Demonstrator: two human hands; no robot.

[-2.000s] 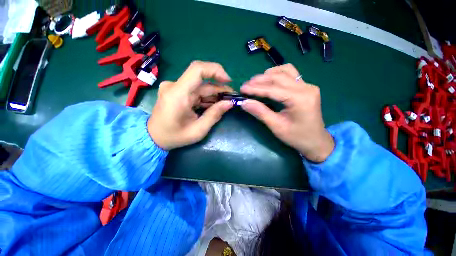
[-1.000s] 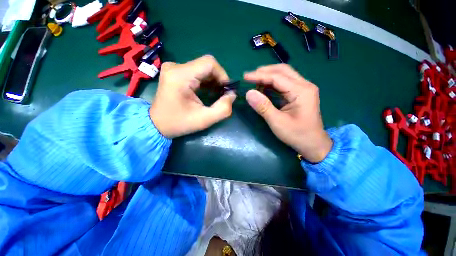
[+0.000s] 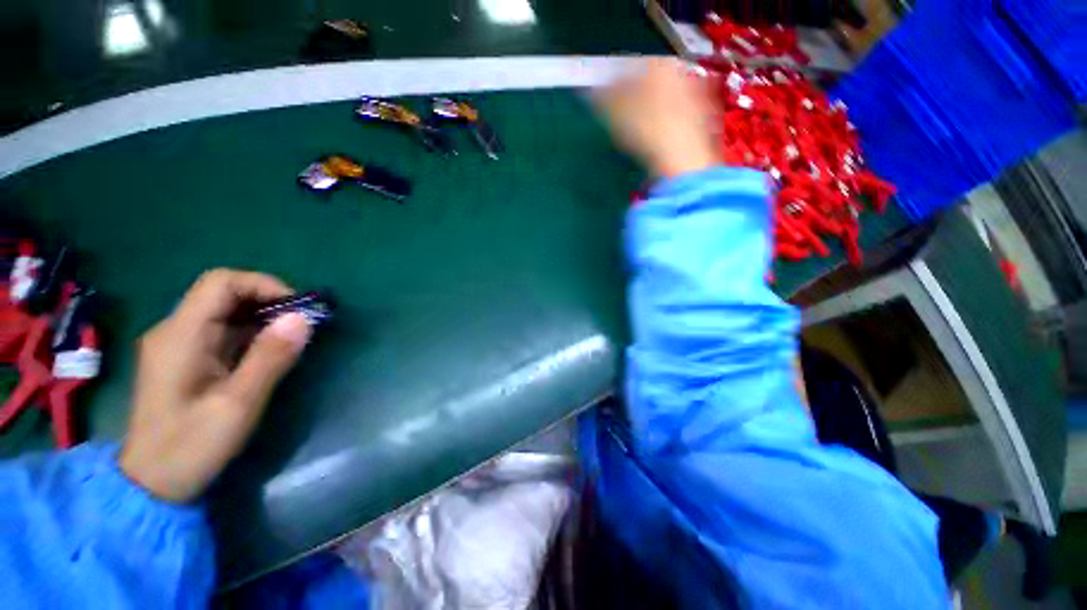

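Observation:
My left hand (image 3: 209,387) holds a small black module (image 3: 298,310) between thumb and fingers above the green bench, at the left. My right hand (image 3: 663,117) is blurred and reaches to the left edge of a pile of red spring clamps (image 3: 787,143); whether its fingers hold anything cannot be told. Three loose black modules with amber ribbon lie near the white line: one (image 3: 352,176) nearer me, two (image 3: 403,119) (image 3: 467,119) side by side behind it.
Clamped modules, red clips (image 3: 48,358) with black pieces, stand at the left edge. The white line (image 3: 298,81) crosses the far side of the green bench (image 3: 501,262). A person's blue clothing (image 3: 966,95) is at the upper right. A white-edged frame (image 3: 954,322) is at the right.
The view has turned to the right. My right hand has left the module and moved out to the red clamp pile. My left hand keeps hold of the black module.

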